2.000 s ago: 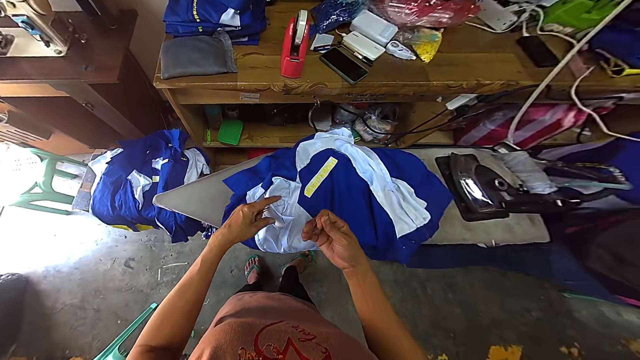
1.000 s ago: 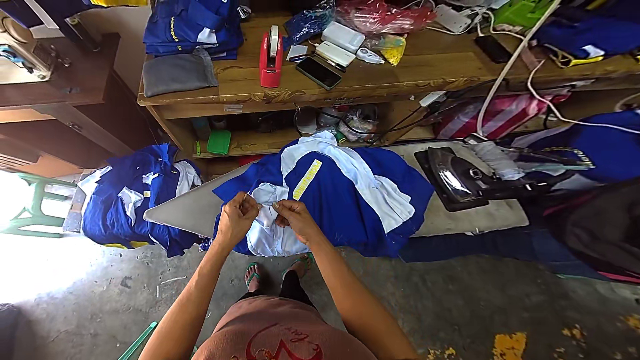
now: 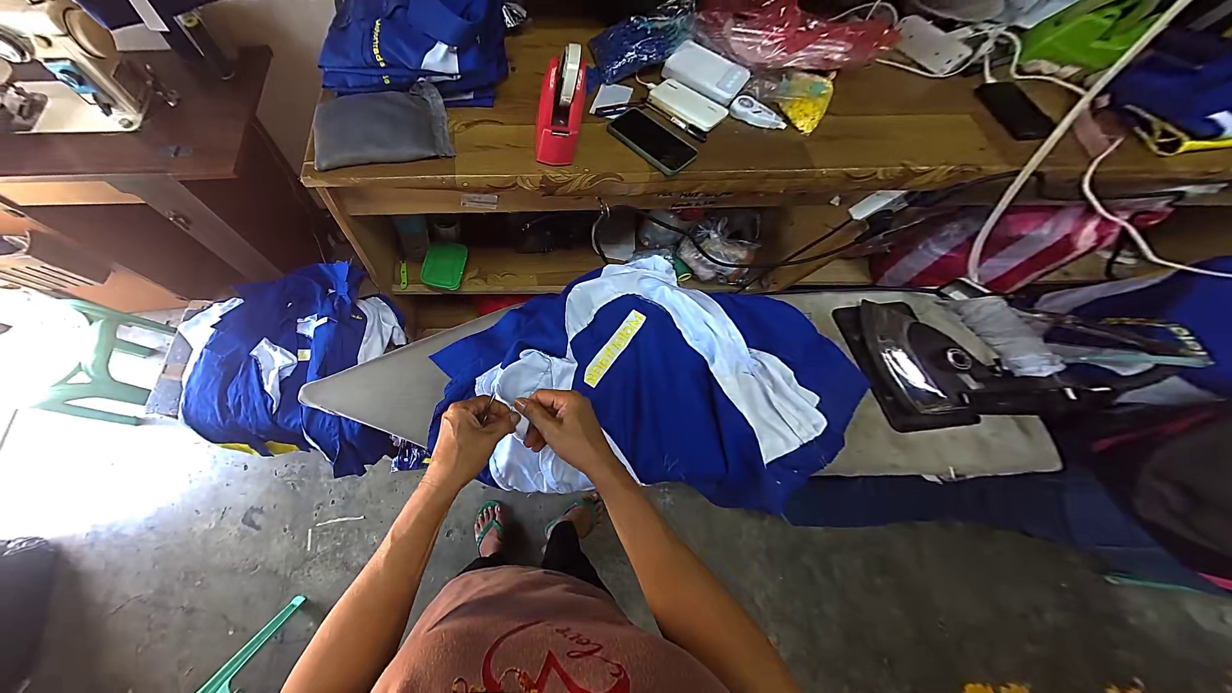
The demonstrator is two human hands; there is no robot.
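Observation:
A blue and white garment (image 3: pixel 674 404) with a lettered strip (image 3: pixel 614 348) lies spread over the grey ironing board (image 3: pixel 385 385). Above its white part at the left, my left hand (image 3: pixel 472 433) has its fingertips pinched together, with a small thin item just showing at them. My right hand (image 3: pixel 568 428) is close beside it, thumb and forefinger pinched at the same spot. What the fingertips hold is too small to identify; it may be thread or a fabric edge. An electric iron (image 3: pixel 914 361) rests on a dark pad on the board, to the right of the garment.
Behind the board stands a wooden table (image 3: pixel 462 173) with a red tape dispenser (image 3: pixel 561 106), a phone (image 3: pixel 652 141), folded clothes (image 3: pixel 414 43) and cables. More blue and white garments (image 3: pixel 279 371) are piled at the left, near a green plastic chair (image 3: pixel 101 366). A sewing machine (image 3: pixel 77 67) stands upper left.
My two hands were apart two seconds ago; they have come together over the white part of the garment. Iron and garment stay on the board.

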